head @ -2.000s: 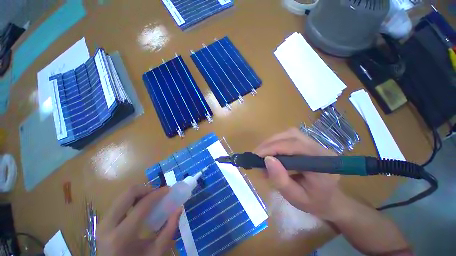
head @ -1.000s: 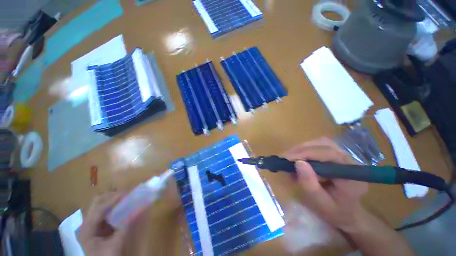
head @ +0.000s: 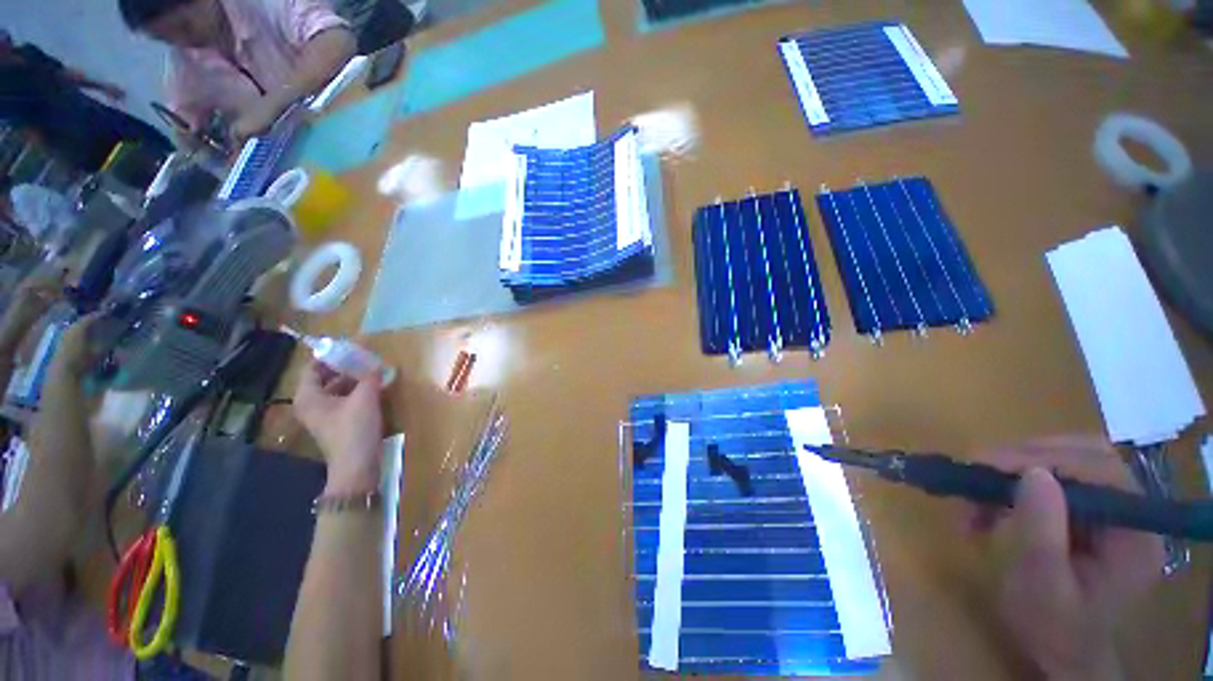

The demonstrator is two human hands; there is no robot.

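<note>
A blue solar cell panel (head: 738, 559) lies on the bench before me. Two white strips (head: 841, 539) lie across it lengthwise, and two small black pieces (head: 729, 466) lie near its far end. My right hand (head: 1064, 545) is closed on the soldering iron (head: 931, 475); its tip is over the far end of the right white strip, contact unclear. My left hand (head: 343, 423) is at the left, away from the panel, and holds a small white flux bottle (head: 349, 359) with its nozzle pointing up-left.
Beyond the panel are two stacks of tabbed solar cells (head: 761, 273), a curved stack of panels (head: 572, 213) and another panel (head: 867, 80). Loose ribbon (head: 455, 512), red-yellow handled cutters (head: 157, 592) and a grey machine (head: 220, 286) are left. White strips (head: 1124, 333) lie right. People sit left.
My left hand has moved left with the bottle, away from the panel. The view has swung left, showing the cutters, machine and people. The iron stays over the right white strip.
</note>
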